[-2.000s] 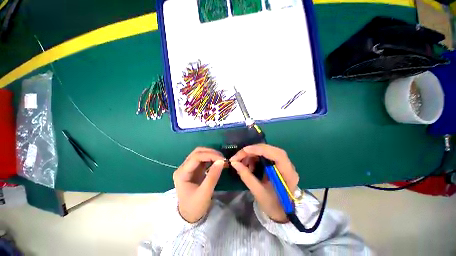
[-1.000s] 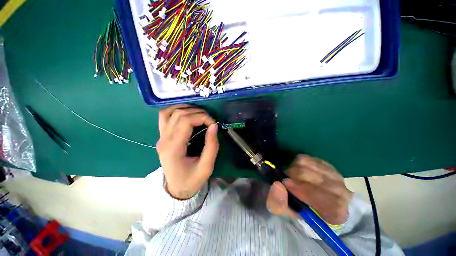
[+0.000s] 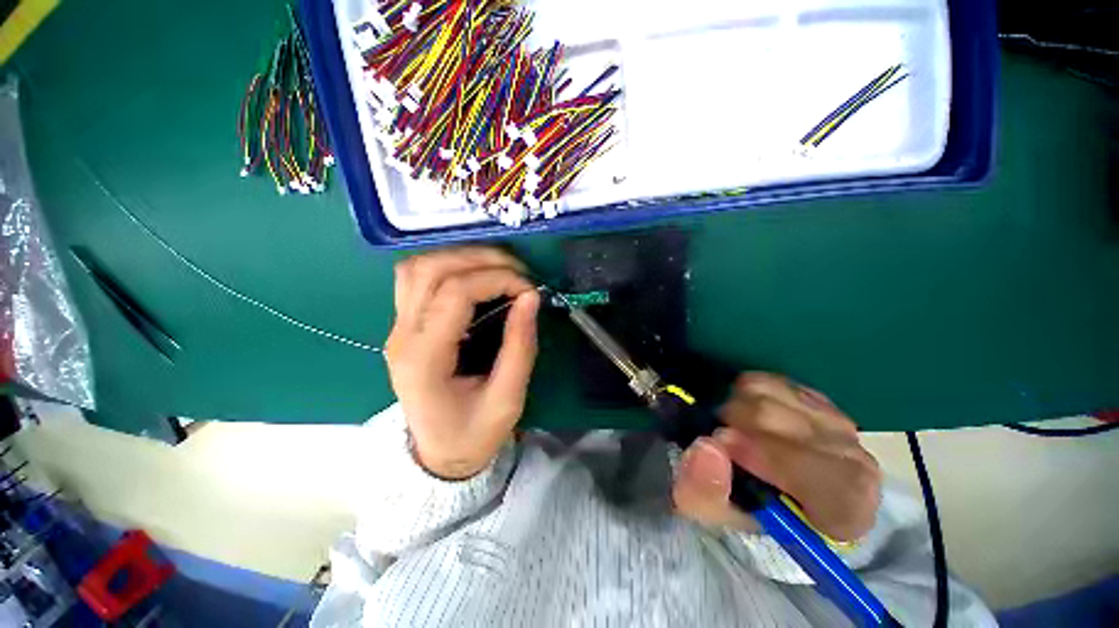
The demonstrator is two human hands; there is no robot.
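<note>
My left hand (image 3: 457,356) pinches the thin solder wire (image 3: 264,308) between thumb and forefinger, and its end reaches the left end of the small green PCB (image 3: 587,298). The PCB lies on the black work pad (image 3: 632,264). My right hand (image 3: 792,464) holds the blue-handled soldering iron (image 3: 810,552) like a pen. The iron's metal barrel points up and left, with its tip at the PCB's left end. The fingertips and iron tip are close together, so exact contact there is too small to tell.
The blue-rimmed tray (image 3: 687,209) stands beyond the pad, with heaped connector leads (image 3: 491,111) and a few loose wires (image 3: 855,108). Left of it are a greener wire bunch (image 3: 285,123), tweezers (image 3: 125,304) and a plastic bag (image 3: 37,270). A black cord (image 3: 930,528) hangs at right.
Two seconds ago both hands met at the pad's near side; since then they separated, and my right hand took the iron in a pen grip, its tip at the PCB. The last second shows little movement.
</note>
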